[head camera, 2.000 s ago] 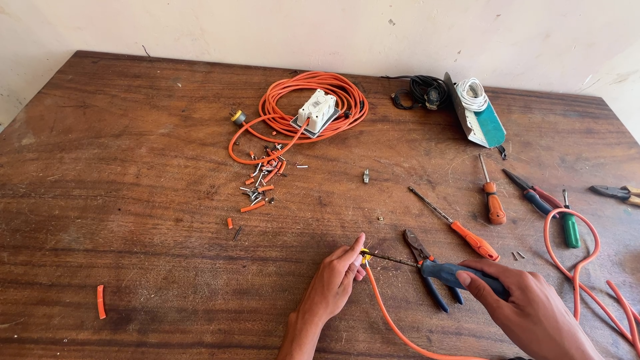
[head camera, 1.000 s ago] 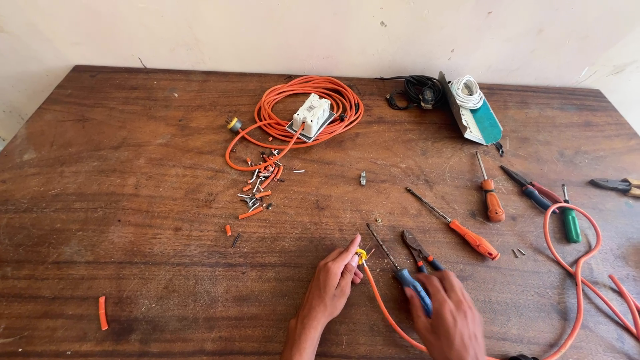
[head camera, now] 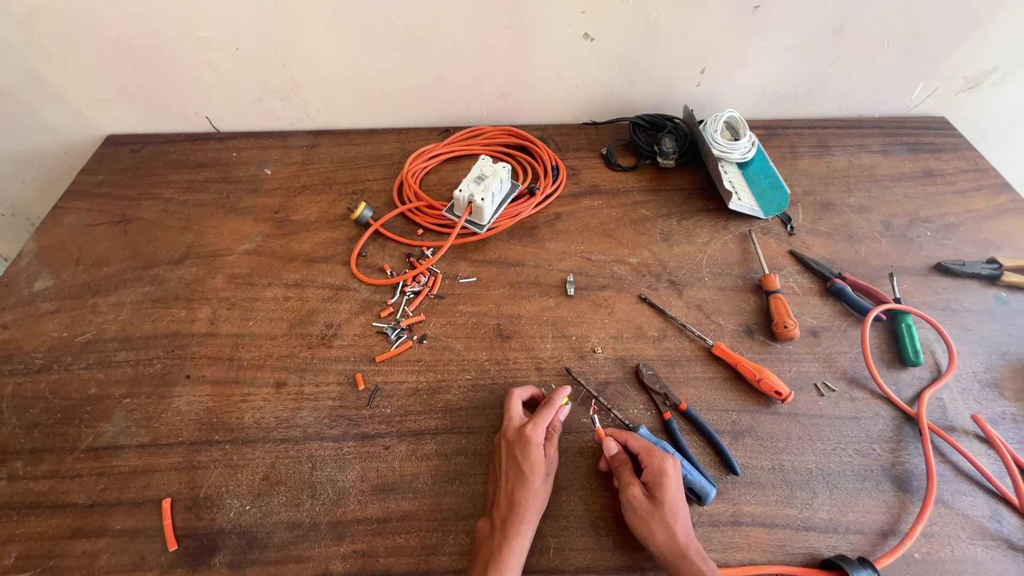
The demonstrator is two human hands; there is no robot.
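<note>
My left hand (head camera: 528,448) pinches a small yellow plug part (head camera: 565,401), mostly hidden by the fingers. Just right of it, my right hand (head camera: 652,488) holds the end of an orange cable (head camera: 599,432) between thumb and finger, its stripped wires pointing up toward the plug part. Cable end and plug part are apart. A blue-handled screwdriver (head camera: 698,480) lies on the table beside my right hand, its shaft pointing up and left. Diagonal cutting pliers (head camera: 676,412) with dark blue handles rest just beyond it. An orange-handled screwdriver (head camera: 748,371) lies farther right.
A coiled orange extension cord (head camera: 416,172) with a white outlet box (head camera: 484,188) sits at the back, near cut scraps (head camera: 412,300). Right are another screwdriver (head camera: 778,308), long-nose pliers (head camera: 848,292), a green-handled screwdriver (head camera: 906,336) and looped orange cable (head camera: 928,448). A small metal piece (head camera: 570,285) lies mid-table.
My right hand has put down the blue-handled screwdriver and taken hold of the orange cable's end. The cable, earlier at the yellow part in my left hand, is now apart from it.
</note>
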